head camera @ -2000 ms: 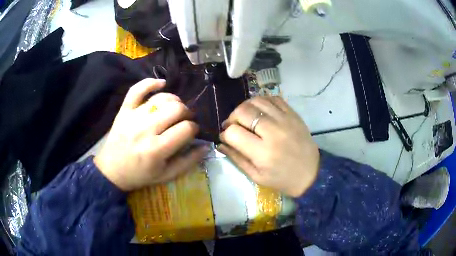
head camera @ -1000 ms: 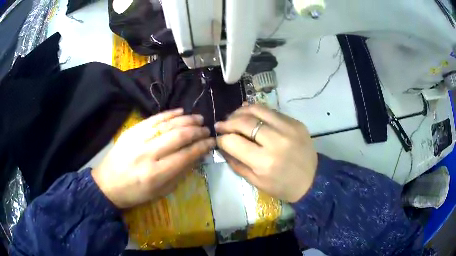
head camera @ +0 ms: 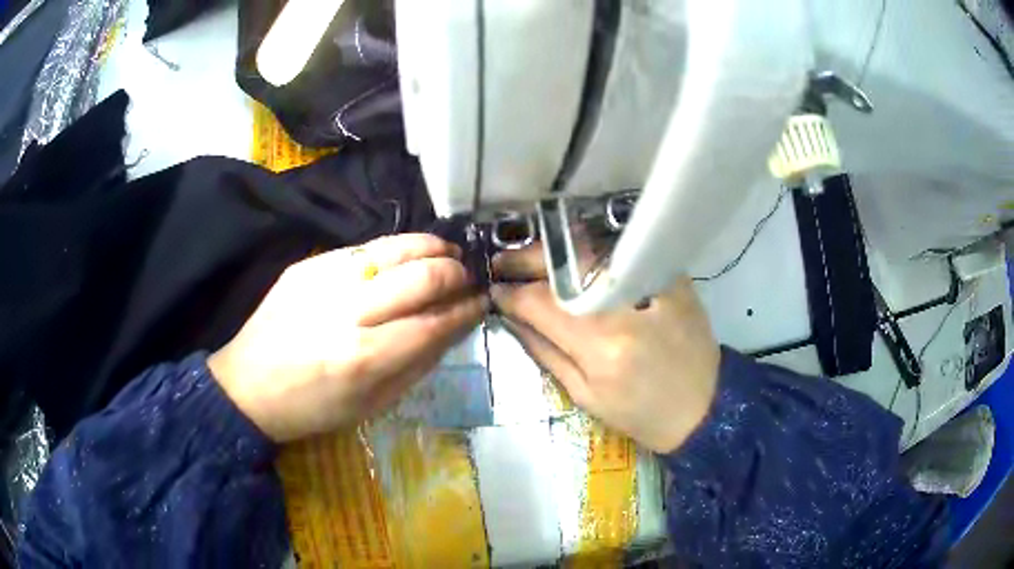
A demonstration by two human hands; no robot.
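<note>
The black garment panel (head camera: 211, 245) lies left of the needle area and runs under the machine head. The white sewing machine head (head camera: 534, 100) is large in view and hides the presser foot and needle. My left hand (head camera: 361, 328) holds the near edge of the black cloth with its fingertips, left of the seam line. My right hand (head camera: 617, 345) holds the same edge from the right, its fingertips meeting the left ones; its upper part is hidden behind the machine head.
A black strip (head camera: 834, 278) with a light stitch line lies at right, beside dark thread snips (head camera: 898, 342). Yellow tape (head camera: 334, 500) patches the table's near edge. Clear plastic wrap (head camera: 72, 89) lines the left edge. A thread cone (head camera: 958, 453) stands at lower right.
The machine head looks larger and closer, covering the needle area and part of my right hand. Less cloth shows in front of the needle. Both hands remain at its edge, my left now slightly higher.
</note>
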